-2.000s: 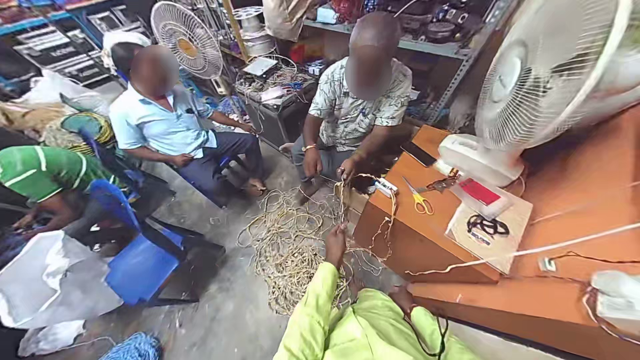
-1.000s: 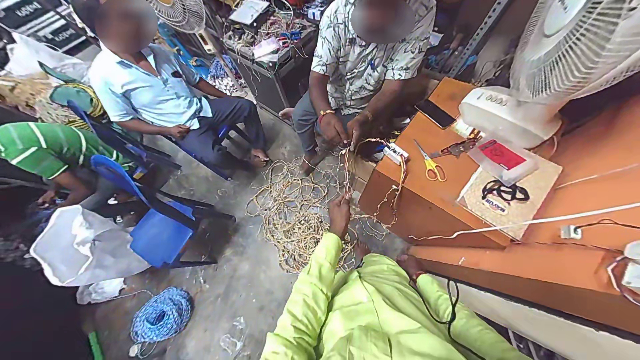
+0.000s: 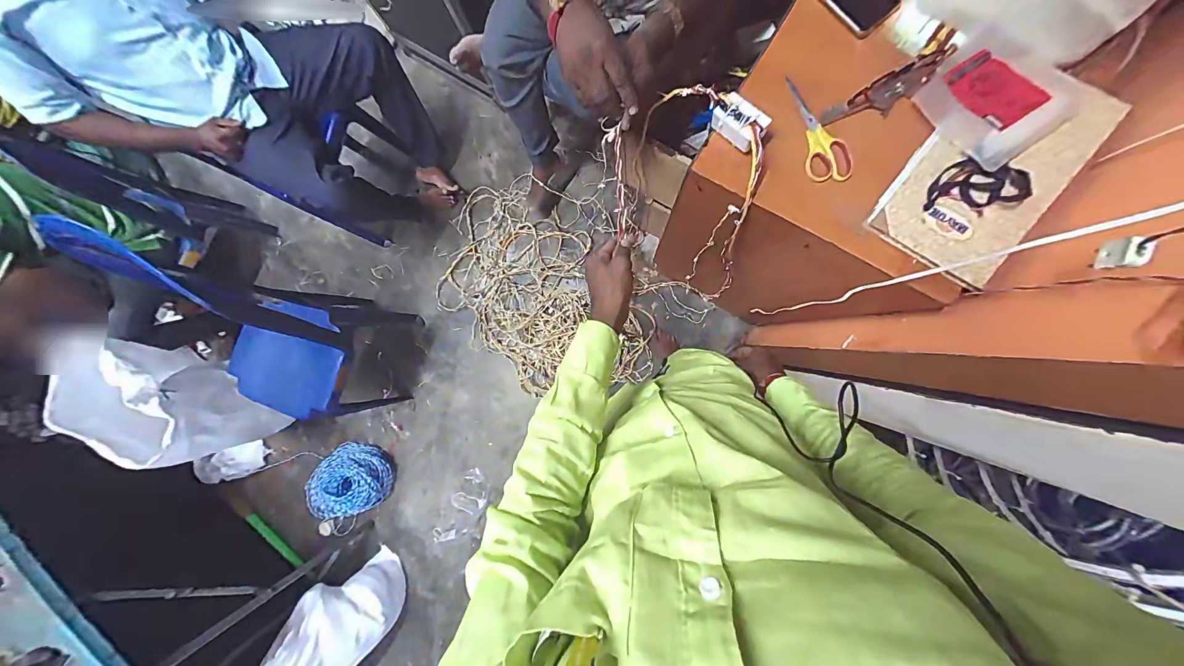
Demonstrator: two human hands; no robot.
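My left hand (image 3: 610,277) is closed around a bundle of thin twisted wires (image 3: 622,185), held upright above the floor. A co-worker's hands (image 3: 601,69) are at the upper end of these wires. Below and around my left hand lies a large tangled heap of tan cord or wire (image 3: 518,287). A strand with small joints loops right to a white block (image 3: 740,120) at the desk's edge. My right hand (image 3: 754,359) rests low by the edge of the orange desk; its fingers are partly hidden.
Yellow-handled scissors (image 3: 826,153), a multi-tool or pliers (image 3: 888,88), a clear box with a red item (image 3: 999,91) and a black cord coil (image 3: 979,188) lie on the desk (image 3: 832,245). To the left are a blue chair (image 3: 289,359), a seated person and a blue rope coil (image 3: 350,481).
The view has tilted down strongly. My left hand stays on the wires, and the co-worker's hands remain near their upper end.
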